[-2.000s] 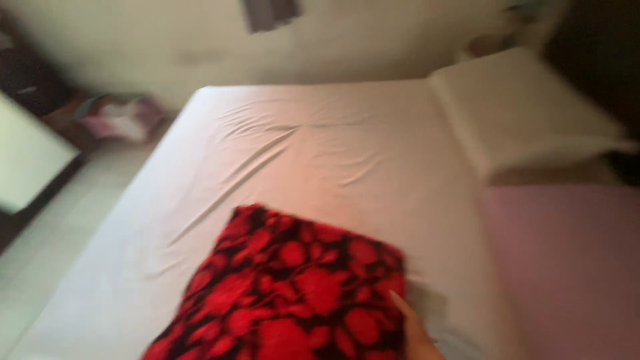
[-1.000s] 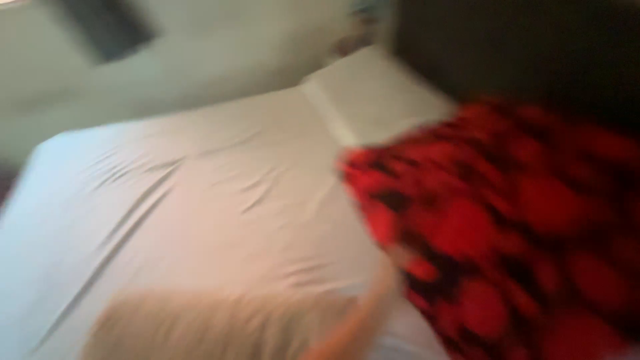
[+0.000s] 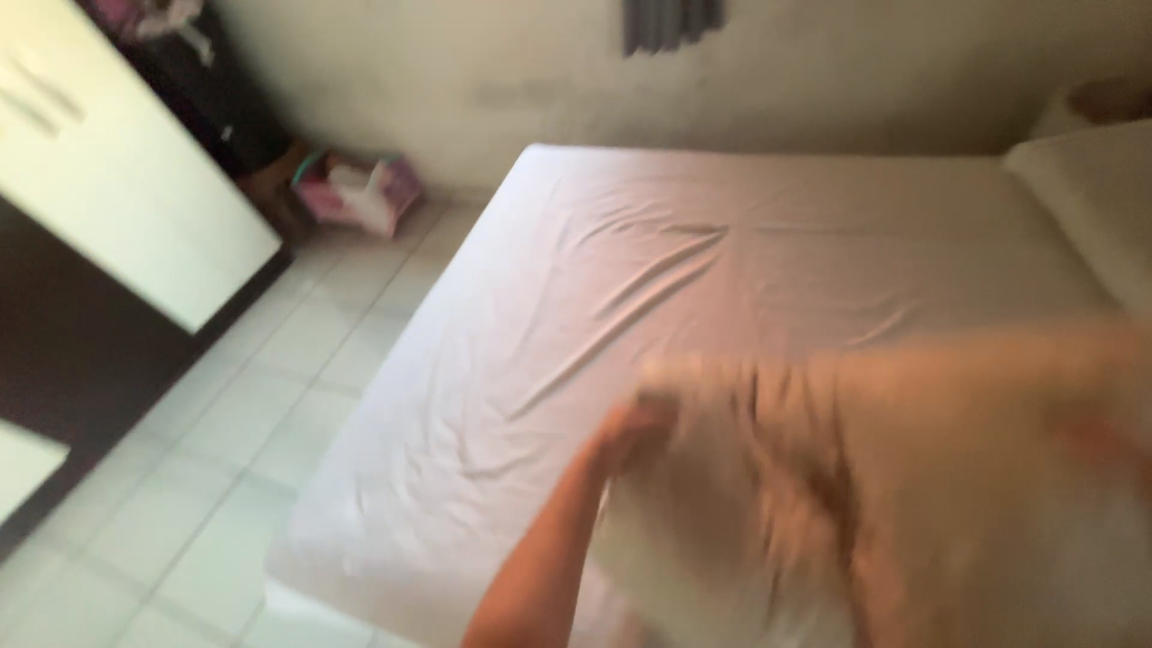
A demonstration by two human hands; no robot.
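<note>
A beige cloth, blurred by motion, hangs in folds over the lower right of the bed. At its upper left corner my left hand grips the edge, the forearm rising from the bottom. My right hand is a blur against the cloth near the right edge; its fingers cannot be made out. Beneath lies a mattress with a pale, wrinkled fitted sheet. A pillow in a light case rests at the bed's far right.
A white and dark wardrobe stands on the left, beside a tiled floor. A pink box with cloth items sits on the floor by the wall. The end of a grey curtain hangs above the bed.
The red and black patterned cloth, seen in both earlier frames, is out of view. The beige cloth, low in the frame one second ago, is now spread higher between my hands. The view has swung left.
</note>
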